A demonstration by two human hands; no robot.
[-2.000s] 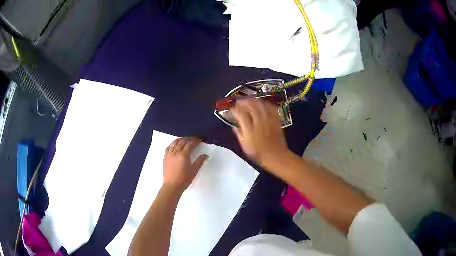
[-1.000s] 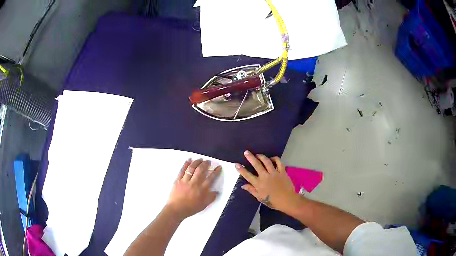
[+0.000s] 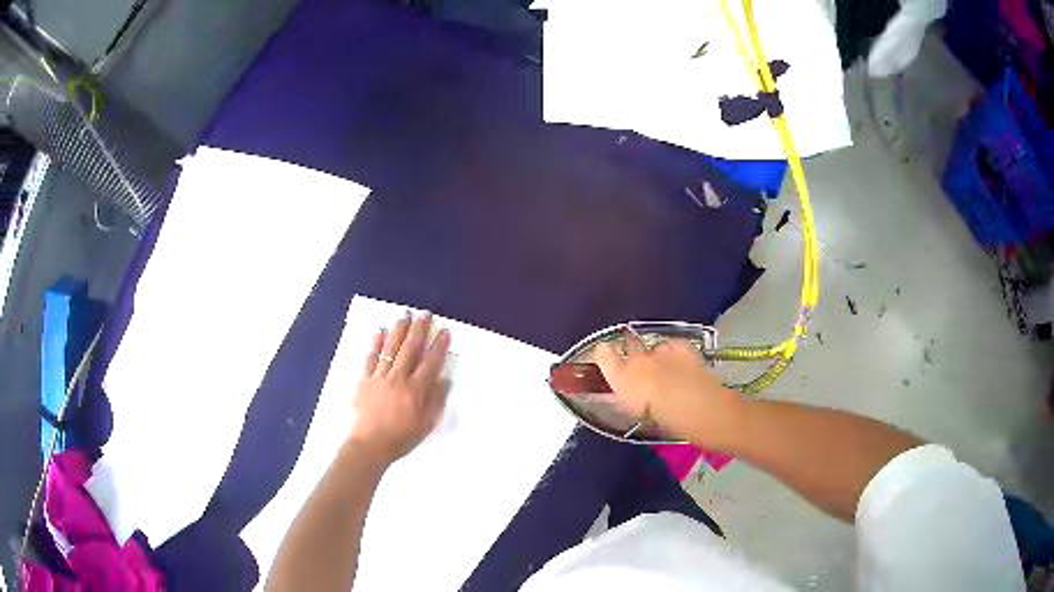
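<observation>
A white garment panel (image 3: 485,428) lies on the dark navy-purple table cover (image 3: 462,220) in front of me. My left hand (image 3: 399,387) rests flat on it near its top edge, fingers apart, with a ring on one finger. My right hand (image 3: 665,387) grips the dark red-brown handle of the steam iron (image 3: 636,428). The iron's pointed tip faces left and touches or overlaps the panel's right corner. My fingers hide part of the handle. A second white panel (image 3: 231,312) lies flat to the left.
White pieces (image 3: 647,69) lie at the far side. Yellow hoses (image 3: 806,231) run from the iron's rear over them. Magenta fabric (image 3: 87,526) is crumpled at lower left, beside a blue block (image 3: 58,359). A grey ribbed duct (image 3: 87,156) stands behind. A blue container (image 3: 994,162) is at right.
My right hand has left the near panel's right corner and taken the iron by its handle. The iron has moved right and nearer me. My left hand has shifted slightly left on the panel.
</observation>
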